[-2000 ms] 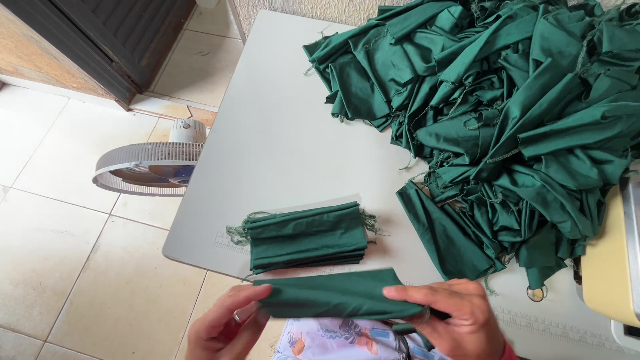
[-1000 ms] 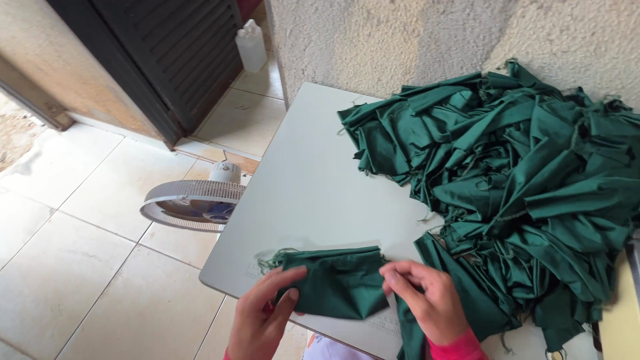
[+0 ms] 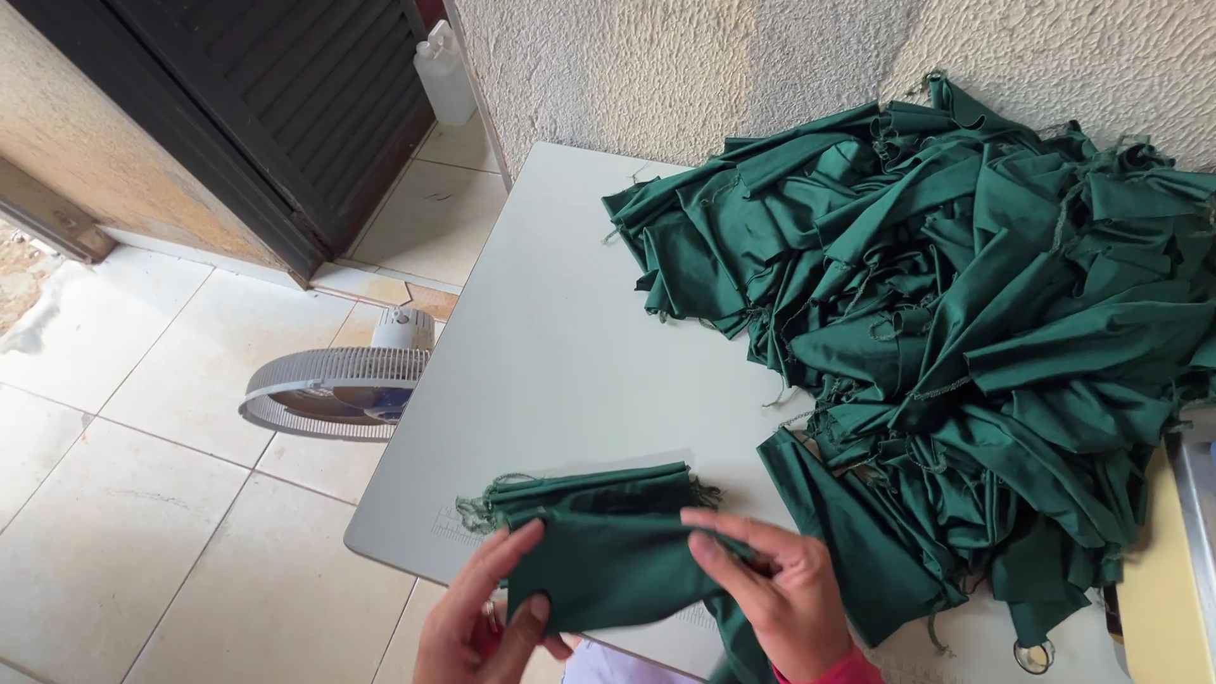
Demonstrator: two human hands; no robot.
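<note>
My left hand [image 3: 499,603] pinches the left end of a green fabric piece [image 3: 608,570] between thumb and fingers. At the piece's right end, my right hand [image 3: 774,579] grips the cloth, and more green fabric hangs below it. Just behind the held piece lies a neat stack of green fabric pieces [image 3: 608,484], with frayed threads at both ends, partly hidden by the held cloth. A large tangled heap of green fabric pieces [image 3: 950,285] with loose threads covers the right side of the white table [image 3: 589,313].
A fan [image 3: 332,389] stands left of the table. A textured wall [image 3: 665,66] rises behind it. A dark louvred door [image 3: 313,104] and a white plastic jug [image 3: 444,76] are at upper left. At lower right are a cream-coloured machine part [image 3: 1154,570] and a round metal object [image 3: 1034,655].
The held cloth was stretched flat in front of the stack two seconds ago; one second ago it hung over the stack. Both hands still hold cloth near it.
</note>
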